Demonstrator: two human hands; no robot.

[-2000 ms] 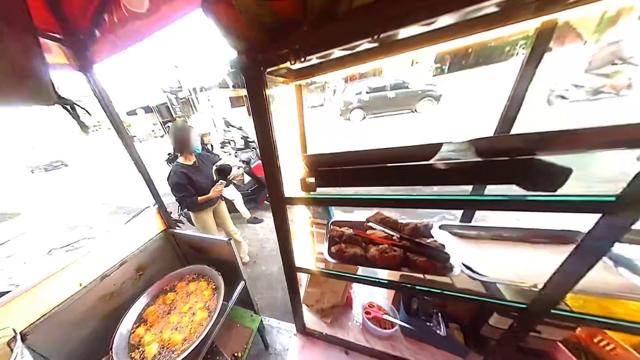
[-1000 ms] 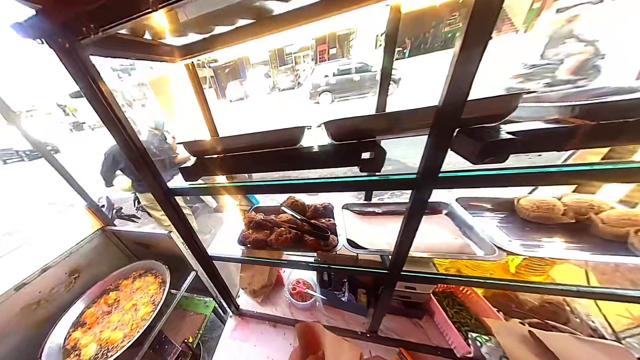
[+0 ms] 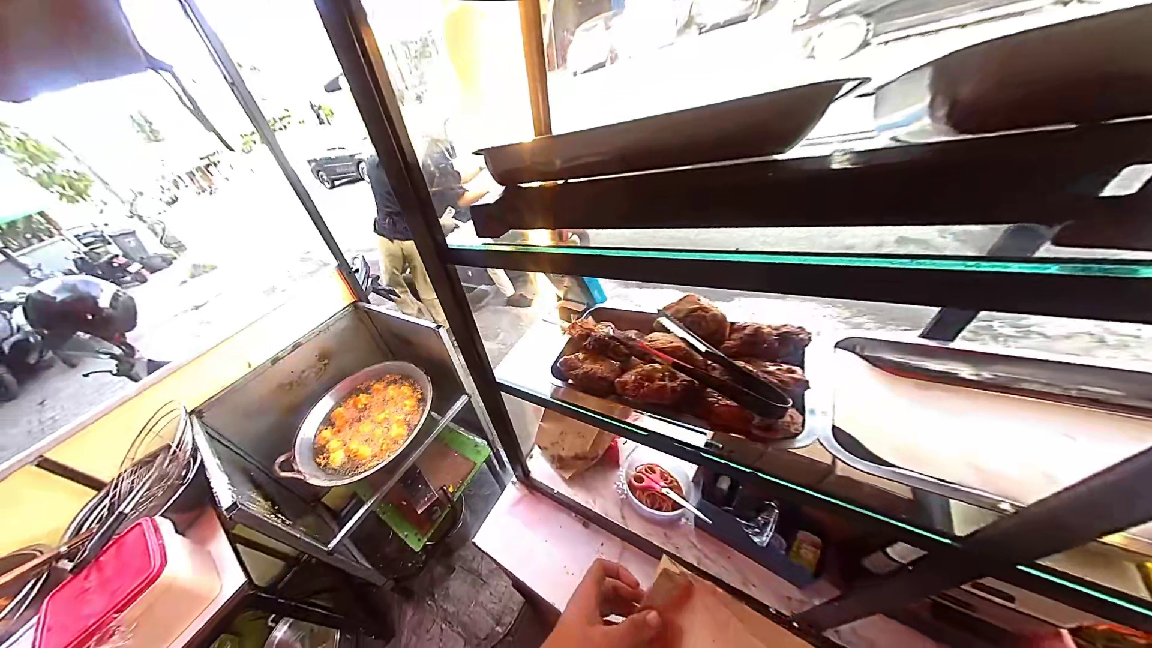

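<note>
My left hand (image 3: 603, 612) is at the bottom centre, its fingers curled and its thumb against the left edge of a brown paper sheet or bag (image 3: 720, 621). Part of that paper is cut off by the frame. My right hand is out of view. Beyond the paper, a white bowl (image 3: 655, 493) holds reddish food and pink-handled scissors (image 3: 661, 490). On the glass shelf above, a metal tray (image 3: 576, 382) carries browned fried pieces (image 3: 655, 383), with metal tongs (image 3: 733, 369) lying across them.
A wok (image 3: 310, 436) of bubbling oil and frying food stands left in a metal enclosure. Dark posts (image 3: 423, 234) frame the display case. Another metal tray (image 3: 981, 423) is at right. A red-lidded container (image 3: 108, 585) and whisk (image 3: 148, 468) sit lower left. People (image 3: 405, 207) stand outside.
The view has swung back left and closer to the case. My left hand and the brown paper now show more clearly at the bottom.
</note>
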